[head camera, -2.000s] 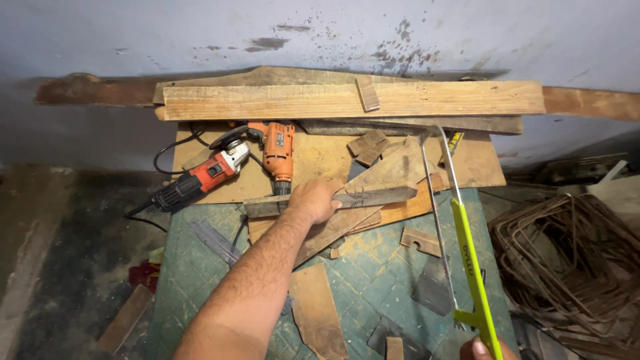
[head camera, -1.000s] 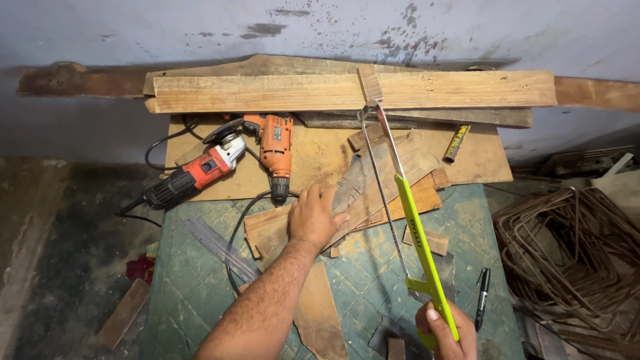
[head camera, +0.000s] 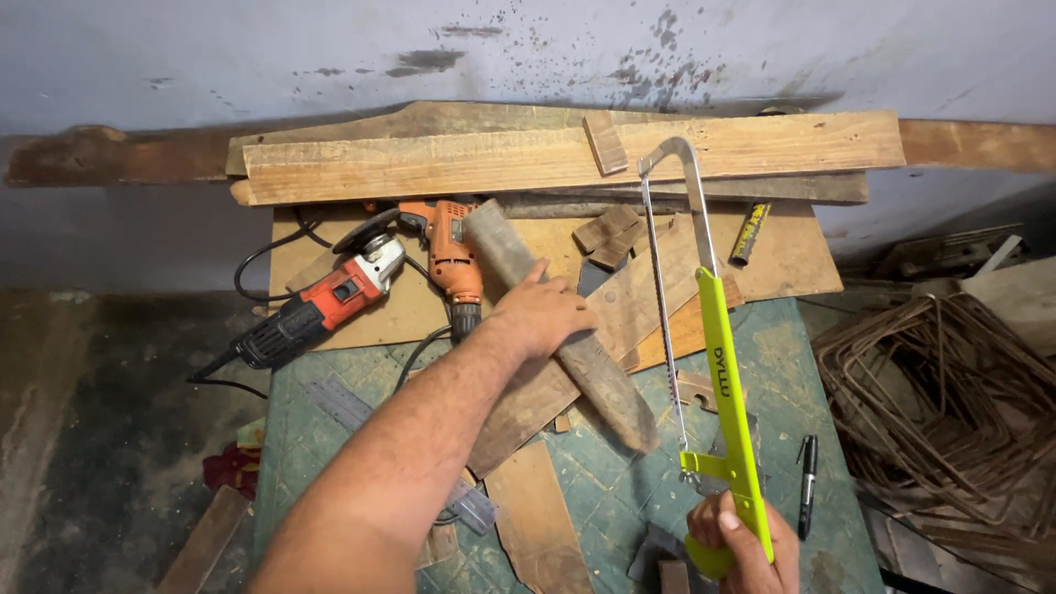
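Observation:
My left hand (head camera: 544, 312) is closed over a grey, weathered wood piece (head camera: 606, 388) that slants across other boards on the green table (head camera: 363, 437). In my right hand (head camera: 742, 540) is the handle of a hacksaw (head camera: 726, 371) with a lime-green frame and a thin toothed blade. The saw stands upright with its blade to the left, apart from the grey piece. Beneath the left hand's piece lies a flat brown board (head camera: 528, 421). An orange power drill (head camera: 454, 256) is just left of that hand, and a red and black angle grinder (head camera: 330, 305) lies farther left.
Long planks (head camera: 412, 169) span the back by the wall, a small wood block (head camera: 605, 143) on them. A black marker (head camera: 808, 487) lies near the right table edge. Bent metal rods (head camera: 916, 412) are piled at the right. A grey ruler-like strip (head camera: 342, 400) lies left of the forearm.
The left hand has taken hold of the grey wood piece, after lying on the boards a second ago. The saw, whose tip was by the small block on the planks, has moved right.

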